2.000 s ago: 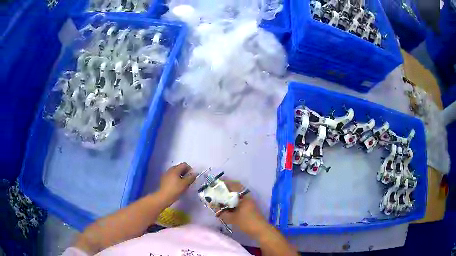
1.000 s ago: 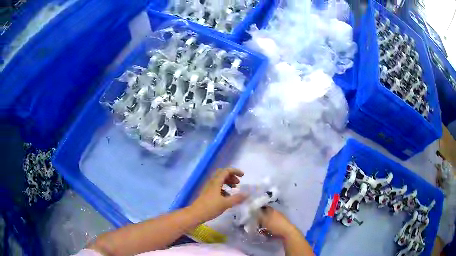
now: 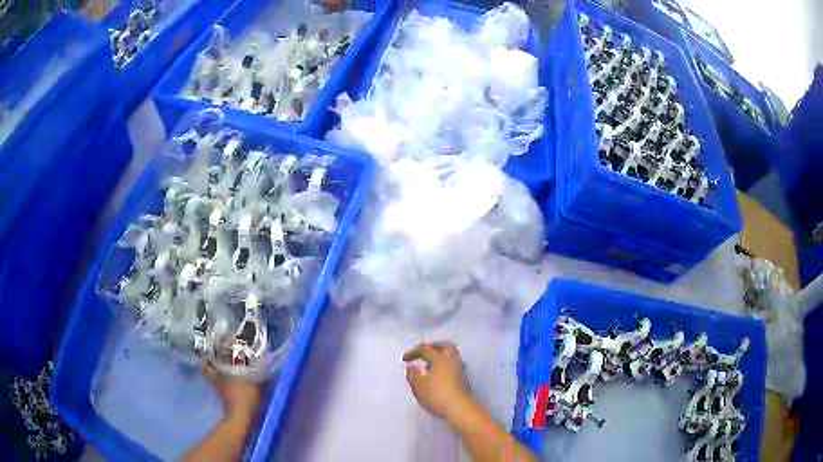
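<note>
My left hand (image 3: 233, 390) is inside the left blue tote (image 3: 341, 257), at the near edge of the bagged products. Its fingers are on a bagged white-and-black product (image 3: 245, 341) with a red spot, and are partly hidden by it. Other bagged products (image 3: 212, 230) lie in rows beyond it under shiny film. My right hand (image 3: 438, 374) is over the white table, right of the tote, with fingers bent and apart. A small pale spot shows at its fingertips; no product is in it.
Loose clear bags (image 3: 442, 203) are heaped between the totes. The right supply tote (image 3: 532, 347) has a red tag (image 3: 541, 408) and bare products along its sides. A taller blue tote (image 3: 632, 212) of bare products stands behind it. Another tote (image 3: 311, 126) holds bagged products at the back left.
The product was between both hands over the table. It is now bagged, at my left hand in the left tote. My right hand has come away from it. The view has shifted.
</note>
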